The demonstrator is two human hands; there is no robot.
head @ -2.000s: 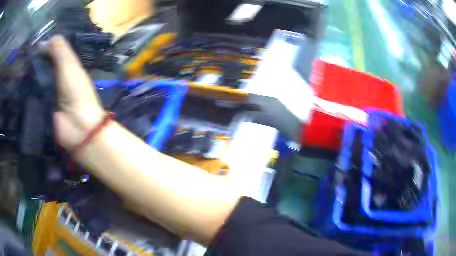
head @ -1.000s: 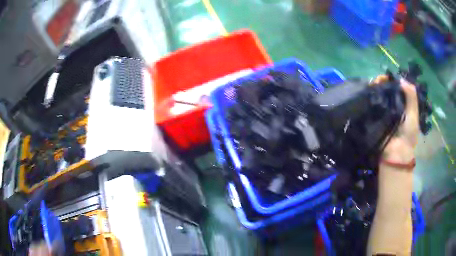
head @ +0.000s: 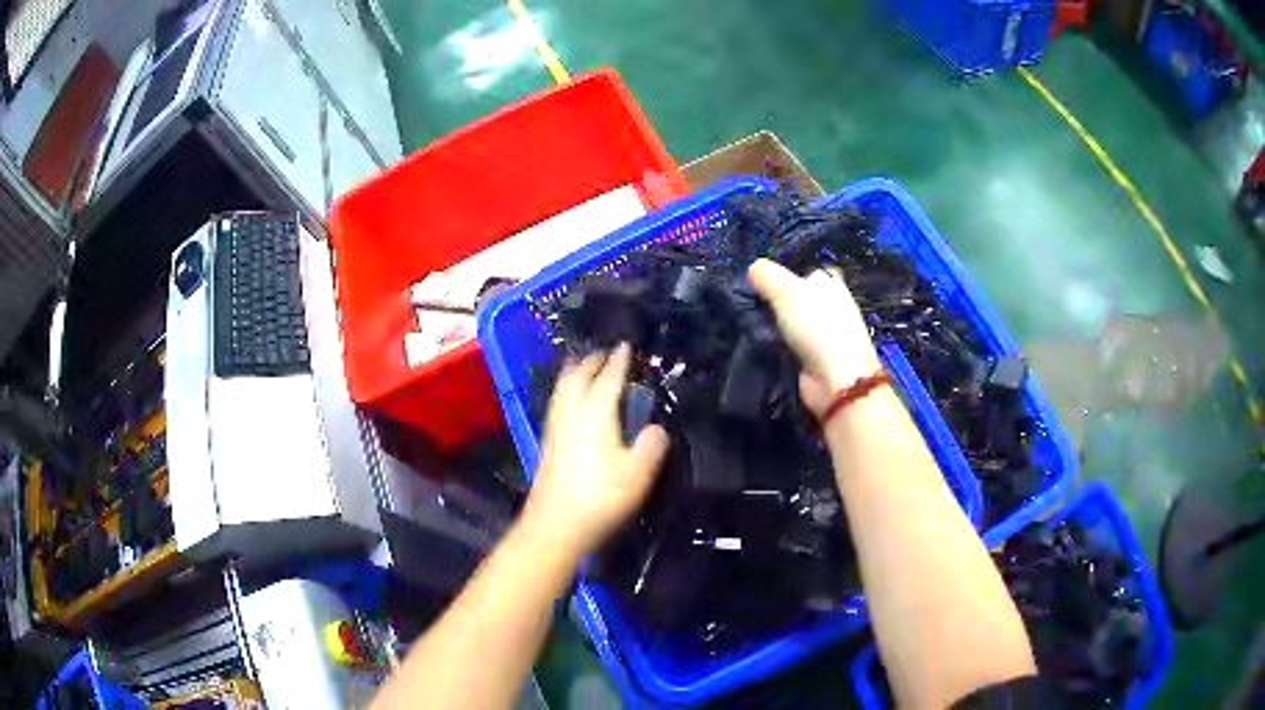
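Observation:
Black power adapters with thin cords (head: 735, 486) lie heaped in a blue plastic basket (head: 666, 682) in front of me. My left hand (head: 590, 451) is over the left part of the heap, slightly blurred, with its fingers apart; an adapter shows between thumb and fingers, but I see no grip on it. My right hand (head: 825, 330), with a red band at the wrist, reaches to the back right of the heap. Its thumb points to the left and its other fingers are partly hidden among the adapters, so its grip cannot be told.
A red bin (head: 486, 229) with pale material stands behind left of the basket. More blue baskets of adapters (head: 1054, 465) (head: 1163, 652) stand to the right. A keyboard (head: 261, 294) lies on a white machine at left, beside orange trays (head: 104, 596). A cardboard box (head: 756, 160) is behind.
My right hand has moved left from beyond the basket to the heap; the dark bundle it carried no longer shows apart. My left hand has come up from the lower left onto the heap.

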